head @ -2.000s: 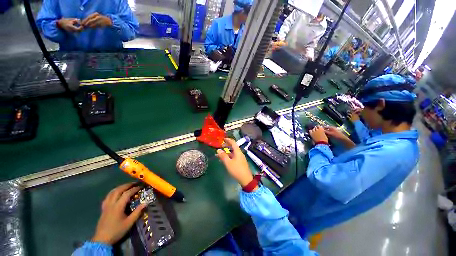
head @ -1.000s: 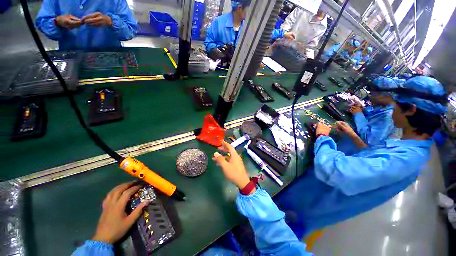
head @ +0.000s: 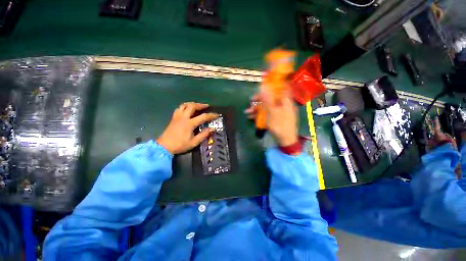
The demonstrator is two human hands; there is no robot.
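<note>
A black device housing (head: 217, 153) with slanted ribs and small gold spots lies on a flat black fixture (head: 230, 120) on the green bench. A circuit board (head: 213, 124) sits at its far end. My left hand (head: 184, 130) rests with its fingertips on the board end and the housing's left edge. My right hand (head: 281, 120), blurred, is to the right of the housing and holds the orange electric screwdriver (head: 276, 81) upright, its dark bit end pointing down, above the bench. The screw dish is not clearly seen; it may be behind my right hand.
Stacked clear blister trays (head: 48, 132) lie at the left. A red plastic bag (head: 308, 81) is by the dark post. A yellow tape strip (head: 315, 153), white pens (head: 345, 150), a spare housing (head: 364, 140) and a clear bag (head: 391, 125) lie right. Another worker's hand (head: 437, 133) is at far right.
The view has turned down and left. My right hand, empty before near the red bag, now holds the screwdriver, which lay on the bench beside the housing. My left hand stays at the board end.
</note>
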